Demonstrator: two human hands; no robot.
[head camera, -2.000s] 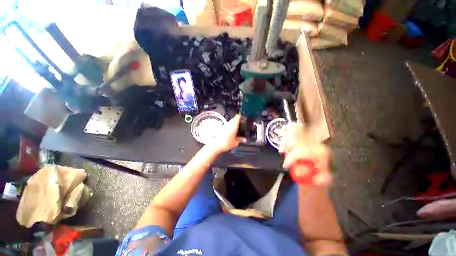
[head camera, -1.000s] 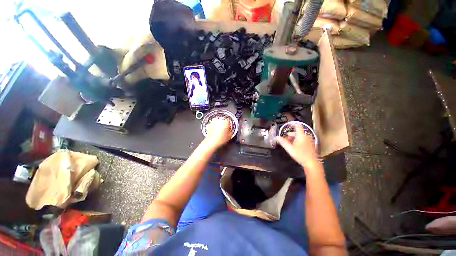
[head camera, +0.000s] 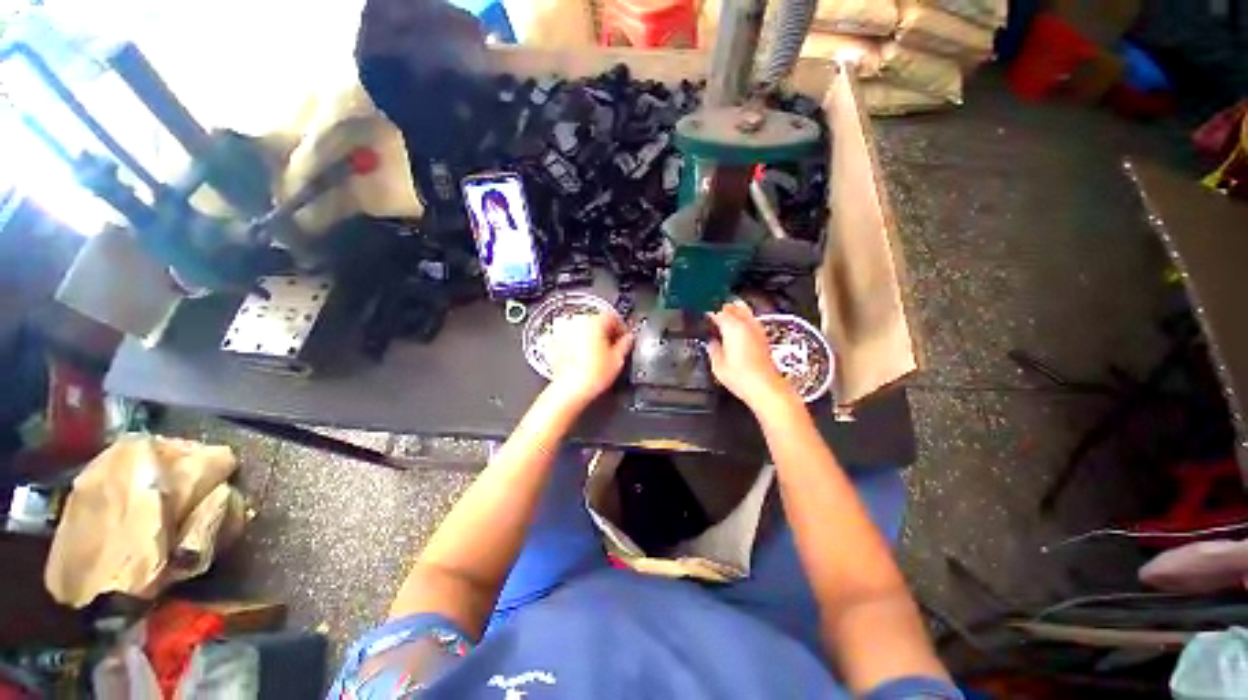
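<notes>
The green hand press (head camera: 701, 274) stands before me, with its grey metal fixture (head camera: 673, 367) at its base. My left hand (head camera: 589, 353) is over the right side of the left parts dish (head camera: 537, 358), fingertips towards the fixture. My right hand (head camera: 743, 349) is at the fixture's right side, beside the right parts dish (head camera: 821, 372), which holds small silvery pieces. Both hands are bare with fingers bent. Any small part between the fingertips is too small and blurred to tell.
A pile of black plastic parts (head camera: 589, 164) lies behind the press, inside a board wall (head camera: 865, 246). A lit phone (head camera: 502, 235) stands left. A second press with a drilled plate (head camera: 278, 317) is further left. An open sack (head camera: 743, 527) is between my knees.
My right hand has gone from the lever area to the right dish, then left to the fixture. My left hand went from the fixture into the left dish and is now at its right side.
</notes>
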